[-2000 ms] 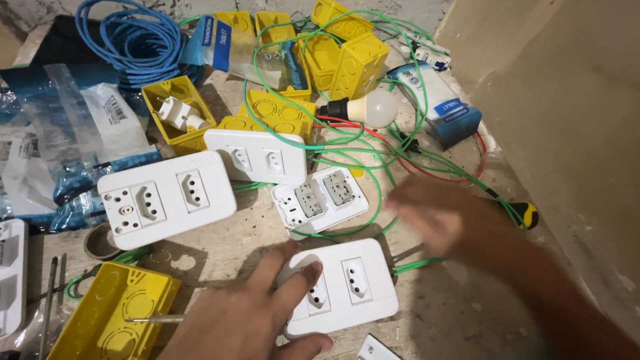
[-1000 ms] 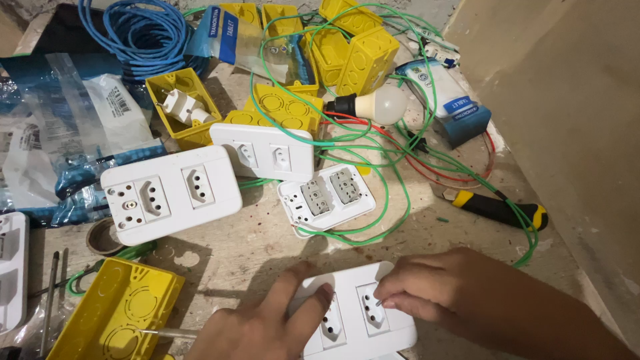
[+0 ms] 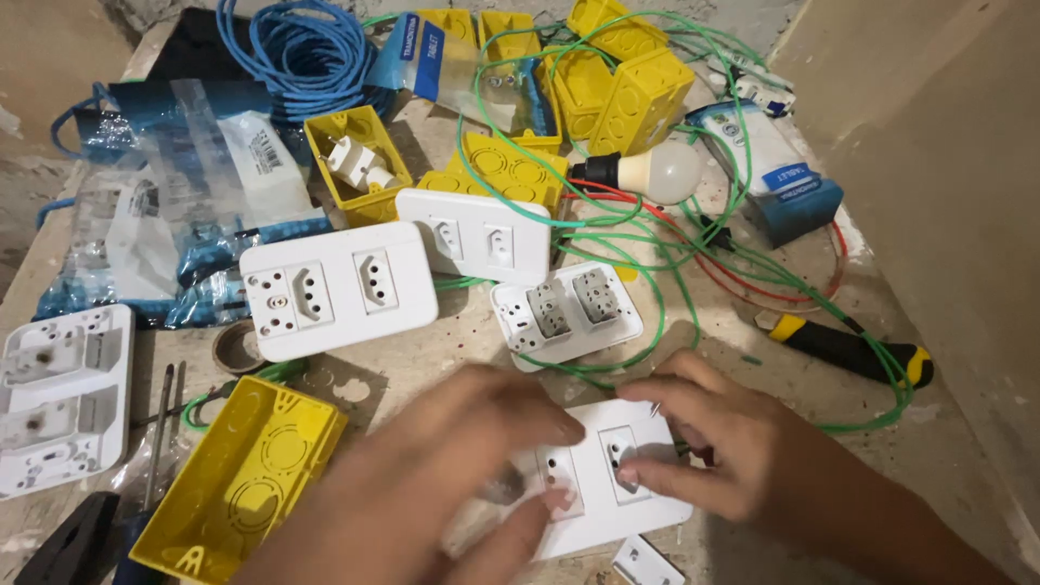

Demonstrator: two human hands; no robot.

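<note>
A white double socket plate (image 3: 593,520) lies face up at the bottom middle, with two three-hole outlets. Over its left part is my left hand (image 3: 455,455), blurred, its thumb and fingers apart above the left outlet. My right hand (image 3: 723,431) is at the plate's upper right, thumb by the right outlet and fingers bent at the top edge; a thin shiny thing, too small to name, shows at its fingertips. Just beyond lies a plate with its back up (image 3: 569,313), showing two grey socket modules. A small white module cover (image 3: 647,562) lies at the near edge.
Two more socket plates (image 3: 341,288) (image 3: 479,236) lean at centre left. A yellow electrical box (image 3: 244,479) stands lower left beside pliers (image 3: 69,536) and a screwdriver (image 3: 158,439). Farther back are a light bulb (image 3: 670,173), green wires and a blue cable coil (image 3: 301,57). A yellow-black handled tool (image 3: 849,349) lies right.
My right hand came from above the table's right side down to the plate, and its fingers now stand higher on it. My left hand has lifted its fingers apart over the plate's left part.
</note>
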